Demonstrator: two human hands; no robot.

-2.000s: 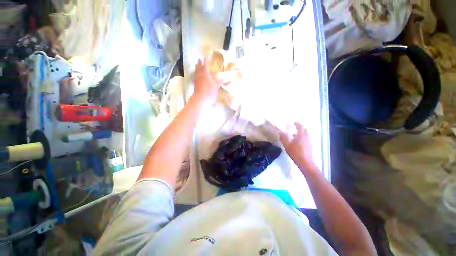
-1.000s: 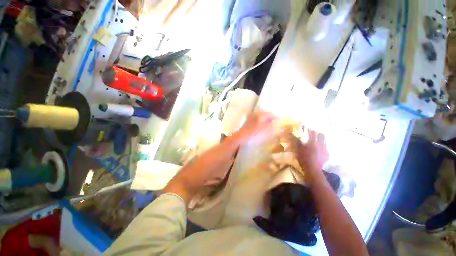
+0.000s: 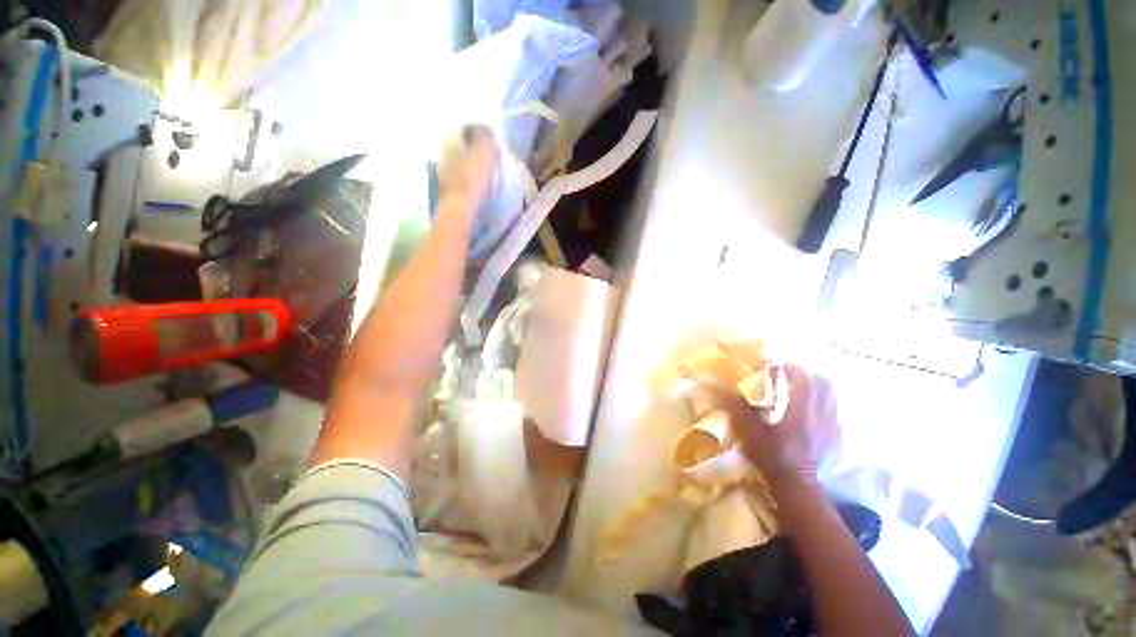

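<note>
My right hand (image 3: 797, 423) is closed on a bunch of curled cream and tan fabric pieces (image 3: 713, 446) on the white tabletop. My left hand (image 3: 471, 162) is over the trough, against a pale bluish-white crumpled thing, cloth or bag (image 3: 530, 69). Glare hides its fingertips, so its grip cannot be told. Cream cloth pieces (image 3: 567, 355) and a long white strip (image 3: 517, 237) lie in the trough. A black plastic bag (image 3: 741, 591) lies below the fabric bunch, partly behind my right forearm.
A screwdriver (image 3: 823, 214) and dark scissors (image 3: 978, 156) lie near the sewing machine (image 3: 1059, 212) at the right. On the neighbouring table at the left are a red tool or bottle (image 3: 187, 336) and dark-handled scissors (image 3: 280, 199). A chair part (image 3: 1102, 492) shows at the right edge.
My left hand has left the fabric bunch and moved up and left over the trough. My right hand stays at the bunch, now gripping it. The view has shifted leftward.
</note>
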